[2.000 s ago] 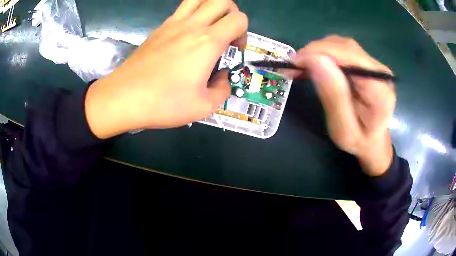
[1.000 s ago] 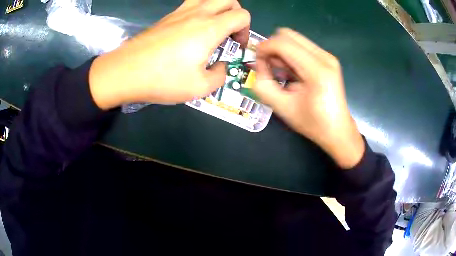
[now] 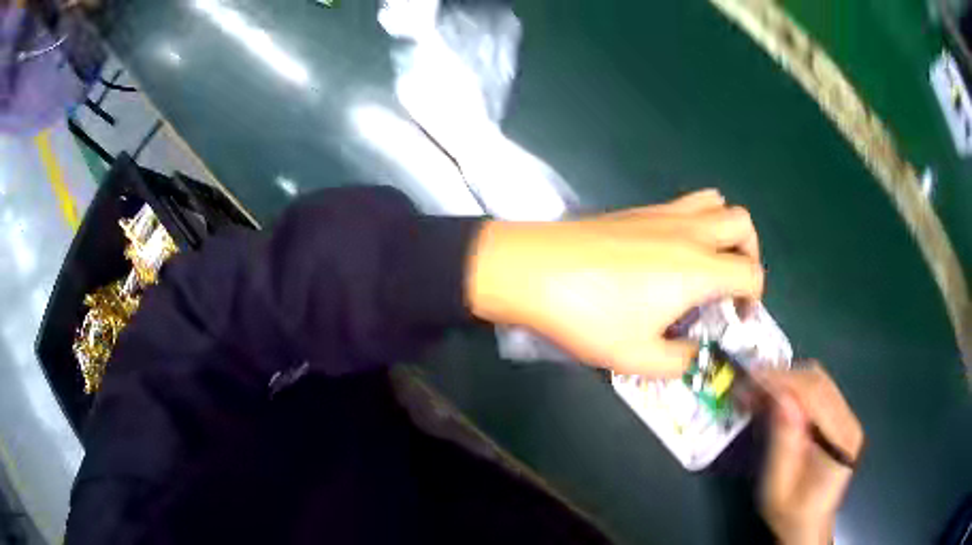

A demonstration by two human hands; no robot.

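The white socket housing [image 3: 698,447] lies open on the dark green bench, right of centre. A green circuit board [image 3: 708,385] with a yellow block shows inside it. My left hand [image 3: 629,282] lies over the housing's upper left part, with its fingertips hidden at the far edge, and holds it. My right hand [image 3: 810,431] is at the housing's right side, blurred, closed on a dark stick tool [image 3: 833,449]. The tool's tip is too blurred to tell. The crinkled clear plastic bag [image 3: 469,106] stretches from the housing to the upper left.
A black bin [image 3: 64,309] with gold-coloured pieces and white leads [image 3: 112,298] stands off the bench at the left. A brighter green conveyor [image 3: 853,53] with a worn pale edge [image 3: 853,117] runs at the upper right, with a white item on it. Part of a person shows at the top left.
The view has swung left, so the housing and hands appear lower right. The bin has come into view. The dark tool shows again in my right hand, at a different angle.
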